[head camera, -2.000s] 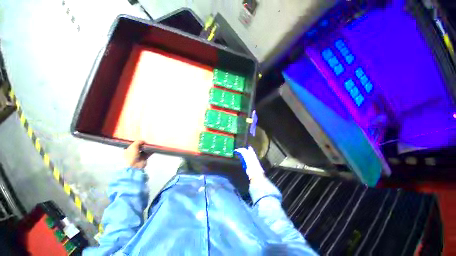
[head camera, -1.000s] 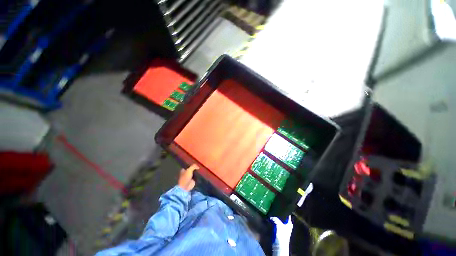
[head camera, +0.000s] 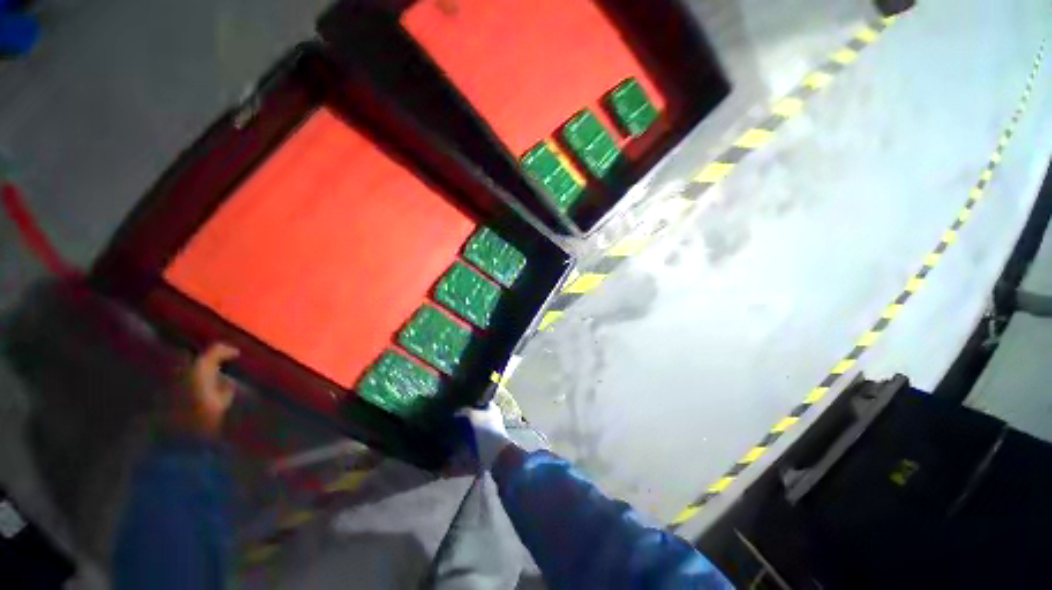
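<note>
A black tote (head camera: 288, 398) with a red liner (head camera: 317, 248) is held in front of me. Several green circuit boards (head camera: 434, 337) lie in a row along its right side. My bare left hand (head camera: 210, 386) is closed on the near rim at the left. My right hand (head camera: 485, 432), in a white glove, is at the near right corner of the tote; its fingers are partly hidden by the wall. The picture is somewhat blurred.
A second black tote (head camera: 706, 72) with a red liner and three green boards stands just beyond the held tote. Yellow-black tape (head camera: 796, 106) crosses the grey floor. Black totes (head camera: 911, 461) stand at the lower right. A red line (head camera: 35, 228) runs at the far left.
I have turned away from the purple-lit station and the cabinet with the tote in both hands. The second tote now appears larger and close beside the held one.
</note>
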